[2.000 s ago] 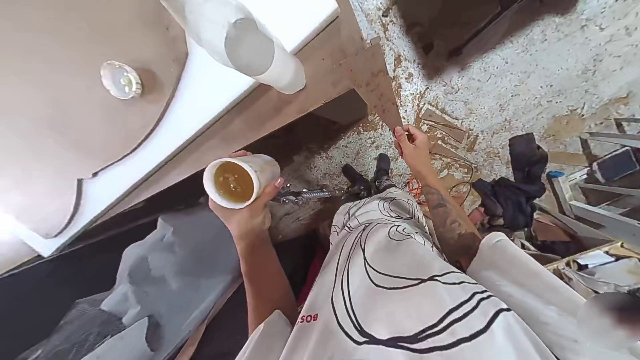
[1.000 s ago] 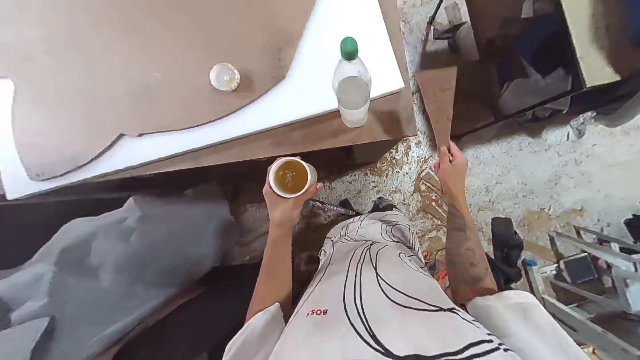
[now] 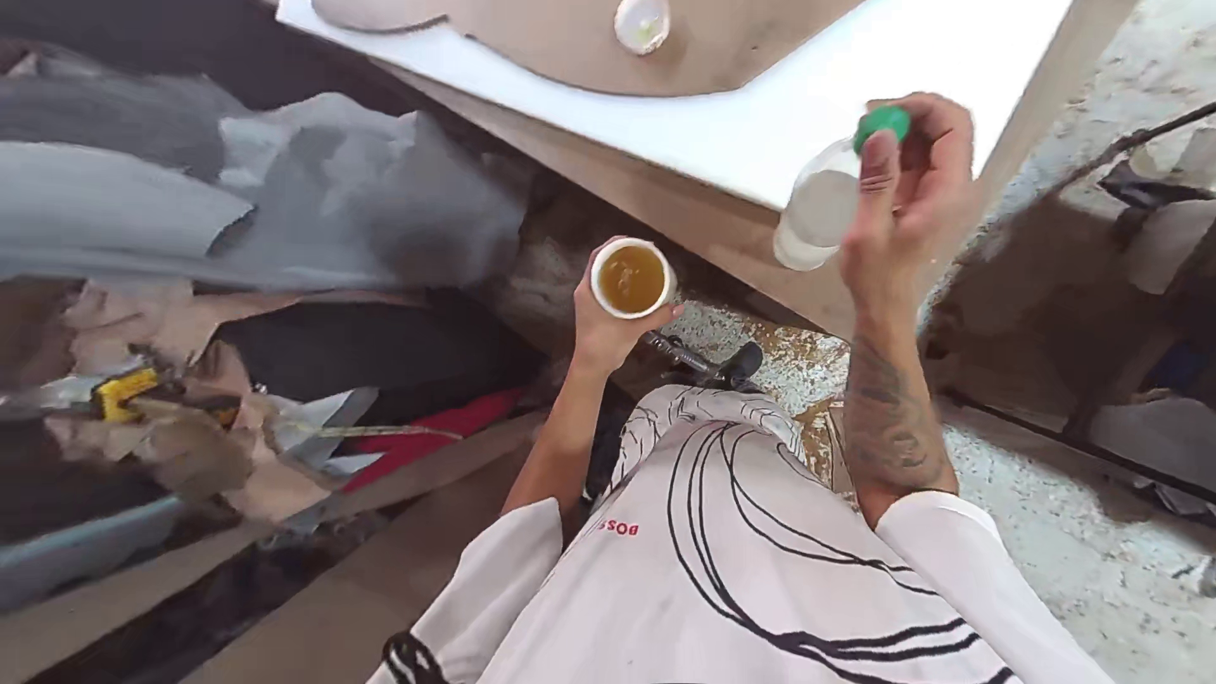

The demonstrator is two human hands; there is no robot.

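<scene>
My left hand (image 3: 608,323) is wrapped around a white cup (image 3: 673,281) holding amber-brown liquid, just off the table's edge. At the table corner, my right hand (image 3: 907,190) has its thumb and fingers on the green cap of a clear plastic bottle (image 3: 819,211), which leans a little and has pale contents in its lower part. A small white lid or dish (image 3: 642,23) with yellowish residue lies on the brown sheet (image 3: 570,47), which rests on a white foam slab (image 3: 722,133).
Grey fabric or sheeting (image 3: 351,190) is heaped at the left. Below it lie brown paper scraps (image 3: 199,446), a yellow tape measure (image 3: 125,394) with its blade out, and red material (image 3: 437,432). Dark furniture stands at the right on the speckled floor (image 3: 1035,475).
My right hand has let go of the flat brown piece it held in both earlier frames and has taken the bottle's cap. My left hand still holds the cup. The view has swung left.
</scene>
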